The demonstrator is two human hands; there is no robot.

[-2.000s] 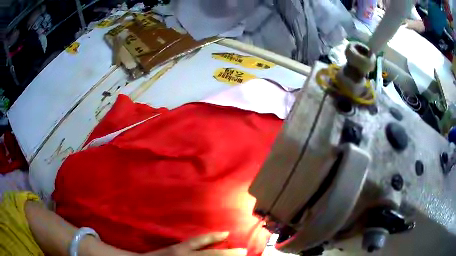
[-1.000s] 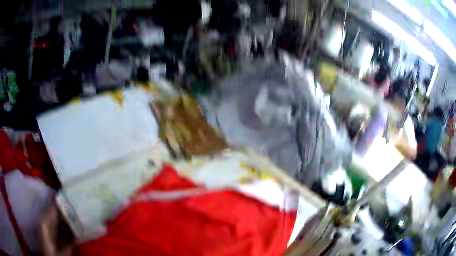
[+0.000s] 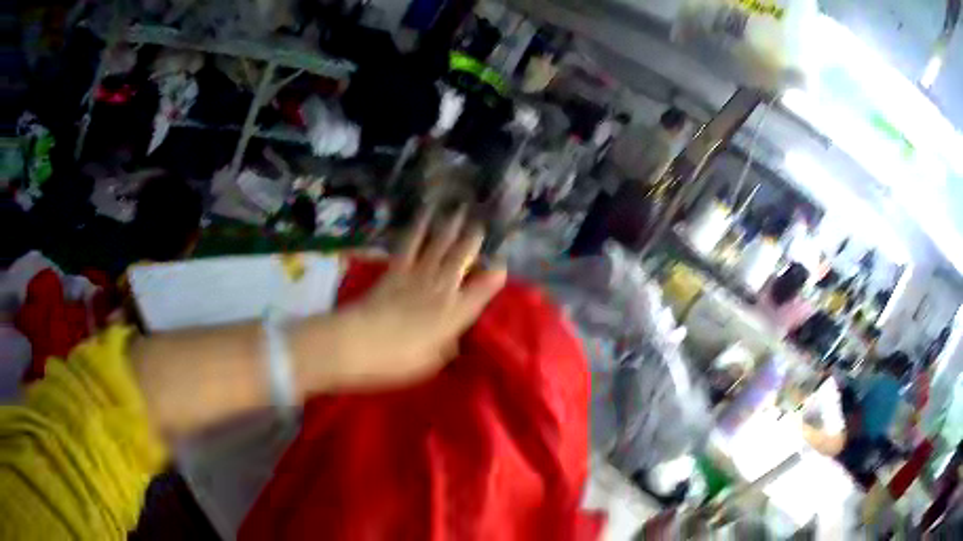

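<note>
My left hand [image 3: 407,317], blurred, reaches in from the left with a pale bracelet and yellow sleeve. Its back faces me and its fingers are spread. It lies over the upper part of the red satin fabric [image 3: 454,454]; its palm is hidden, and no grip on the cloth shows. The fabric is a large, loosely folded sheet rising from the bottom edge, with its red side showing. My right hand is out of the picture.
The white table [image 3: 222,291] shows behind my forearm. A red and pale pile [image 3: 53,317] is at the left. A grey fabric pile [image 3: 634,359] stands right of the red cloth. People sit and stand farther back at the right.
The view has tilted up and the sewing machine head is out of view. My left hand has come up over the red fabric, which now reaches higher and covers the brown tape patch.
</note>
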